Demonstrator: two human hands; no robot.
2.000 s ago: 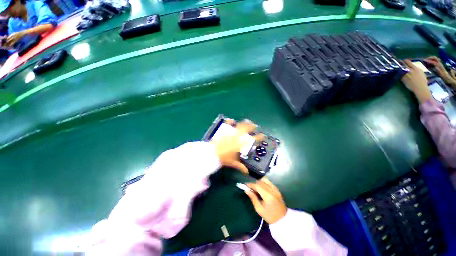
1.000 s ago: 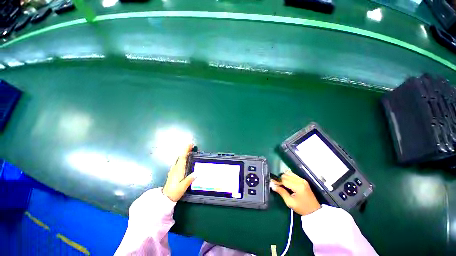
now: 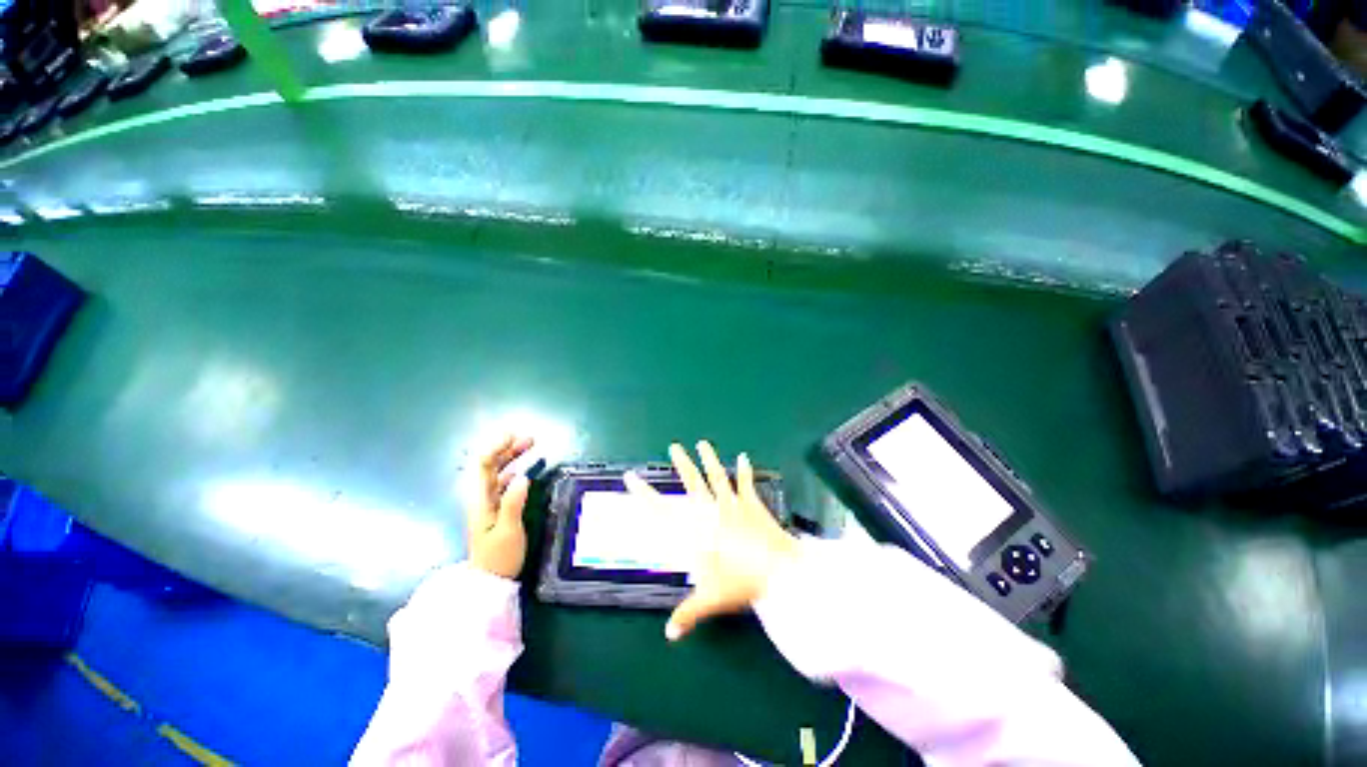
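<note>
A dark grey handheld unit lies face up on the green bench in front of me, its screen lit white. My right hand is spread over its right part and hides the keypad; it grips nothing visible. My left hand is beside the unit's left end, fingers apart, with a small dark thing near the fingertips that I cannot make out. A second unit lies tilted to the right, screen lit white, its round keypad showing. A white cable curves at the bench edge below my right sleeve.
A stack of dark units stands on edge at the right. Several units lie beyond the green rail. A blue bin is at the far left. A cream tag is by the cable.
My right hand has left the unit's right end and moved left over its screen and keypad. My left hand has moved off the unit's left end.
</note>
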